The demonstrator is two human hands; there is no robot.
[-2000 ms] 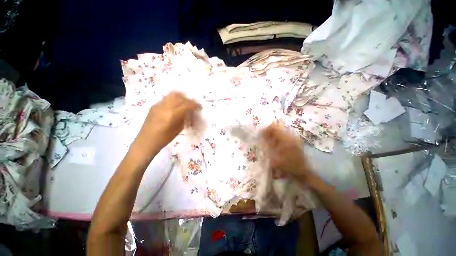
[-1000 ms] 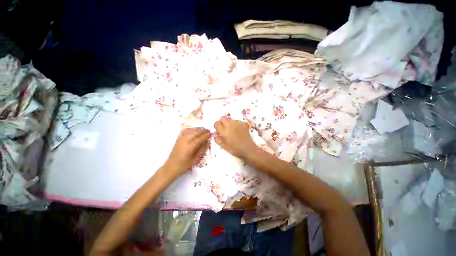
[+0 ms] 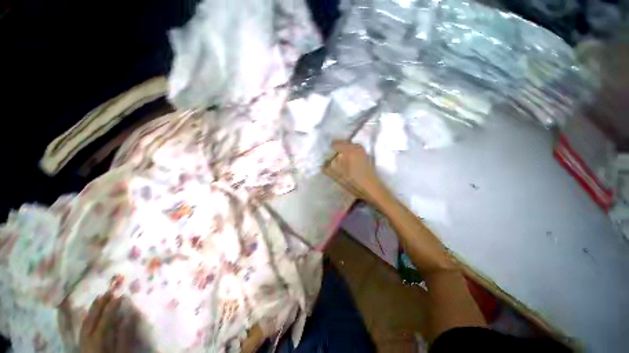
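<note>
The cream floral garment [image 3: 172,241] lies heaped at the left and lower left. My left hand [image 3: 103,320] is at the lower left on this garment, blurred and partly cut off; its grip does not show clearly. My right hand [image 3: 347,164] reaches to the pile of clear loop pins [image 3: 312,146] at the gap between the two tables. Its fingers are bent together over the pile, and whether they hold anything is hidden. White hang tags [image 3: 391,132] lie just beyond my right hand.
Shiny packed garments in polybags [image 3: 441,41] cover the back of the right table [image 3: 510,200]. A pale floral garment [image 3: 221,55] is draped at the top. Folded cloths [image 3: 103,120] lie at the upper left. A red-edged item [image 3: 583,171] is at the right.
The view has swung to the right. My right hand has left the garment and moved right to the loop pin pile. My left hand now shows low at the left on the garment.
</note>
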